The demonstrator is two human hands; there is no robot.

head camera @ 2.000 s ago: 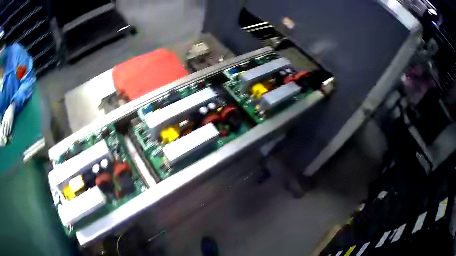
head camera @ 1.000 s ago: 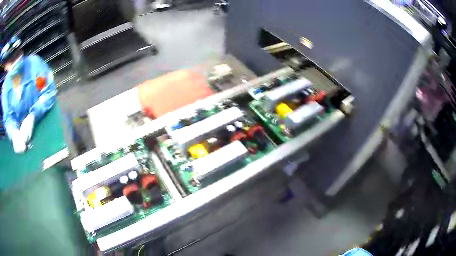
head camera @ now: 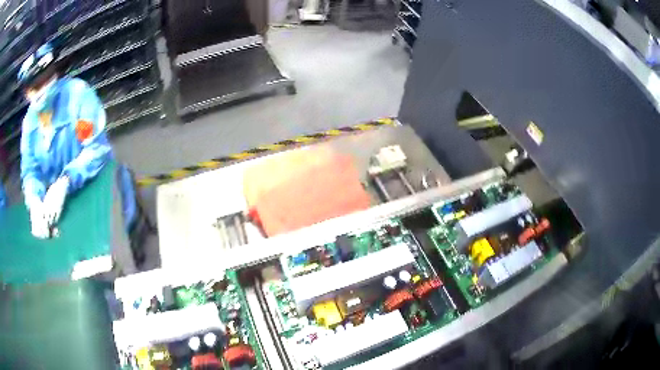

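Three circuit boards lie component side up in a row on pale metal conveyor rails [head camera: 463, 324]. The left board [head camera: 235, 312] is cut off by the bottom edge. The middle board [head camera: 354, 303] and the right board [head camera: 499, 246] show long silver-white heatsinks, yellow parts and dark red parts. The right board lies by the opening of the dark grey machine. Neither of my hands is in the picture.
Red foam sheets [head camera: 311, 189] lie on a pale surface behind the rails. The dark grey machine [head camera: 506, 87] stands at right. A person in blue with white gloves is at a green bench [head camera: 79, 224] at left. A green belt [head camera: 54, 325] is at lower left.
The view has swung, so the boards and rails sit lower and further right. The three boards keep their places on the rails. A bit of blue at the bottom edge is gone.
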